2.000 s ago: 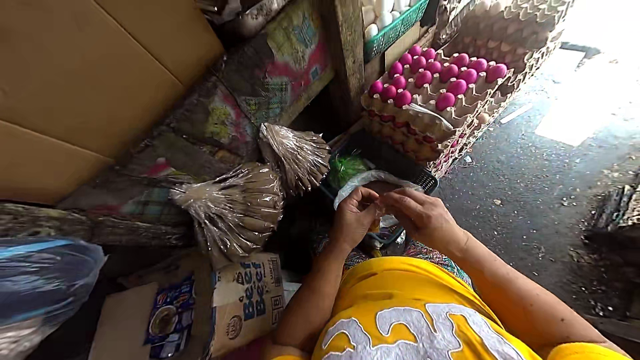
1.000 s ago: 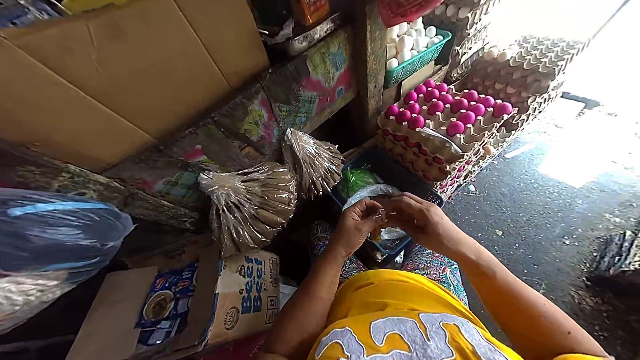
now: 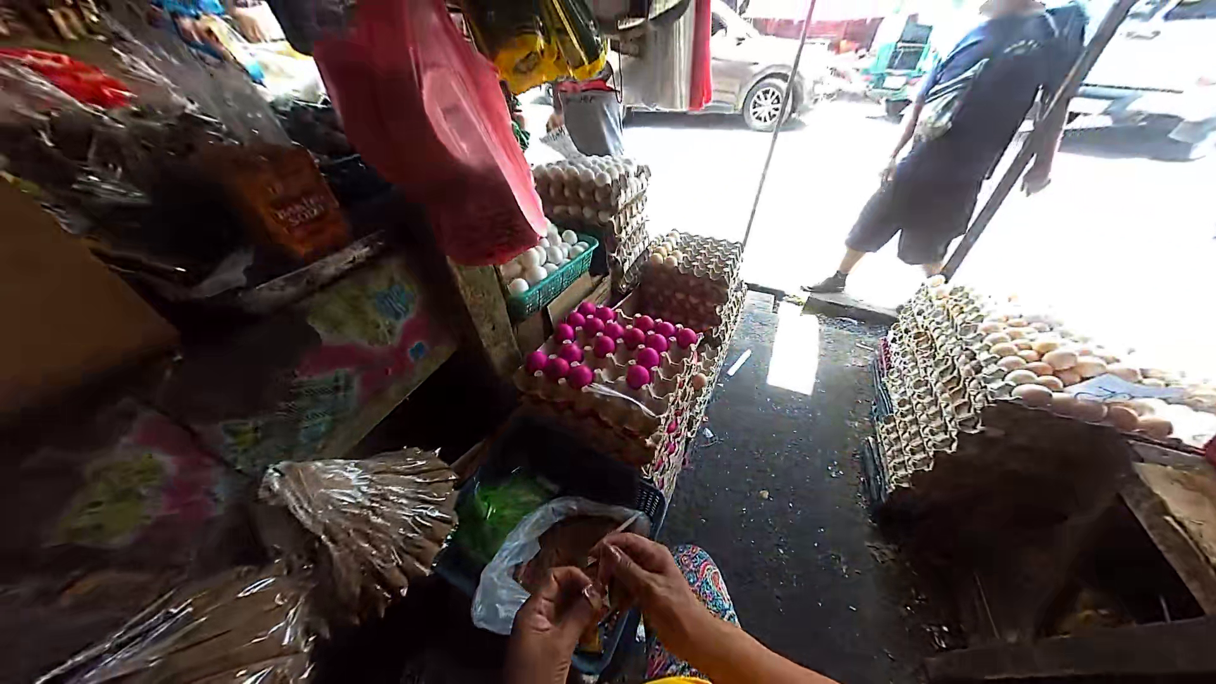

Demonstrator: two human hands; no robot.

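At the lower middle, my left hand [image 3: 554,617] and my right hand [image 3: 646,578] are close together, fingertips pinched. A small thin piece shows at the fingers of my right hand; what my left hand holds is hidden. Below and behind them an opened translucent plastic bag [image 3: 501,573] with brown contents sits in a dark plastic basket [image 3: 654,503]. A green plastic bag [image 3: 503,511] lies beside it in the same basket.
Pink eggs sit on stacked egg trays [image 3: 608,394] ahead, near a green basket [image 3: 560,285] of white eggs. Plastic-wrapped brown bundles [image 3: 366,522] stand at left. More egg stacks [image 3: 936,380] are at right. A person [image 3: 969,123] is outside; a red plastic bag [image 3: 442,123] hangs above.
The view has swung up and to the right, bringing in the street and the egg stacks at right. My hands stay close together over the plastic bag.
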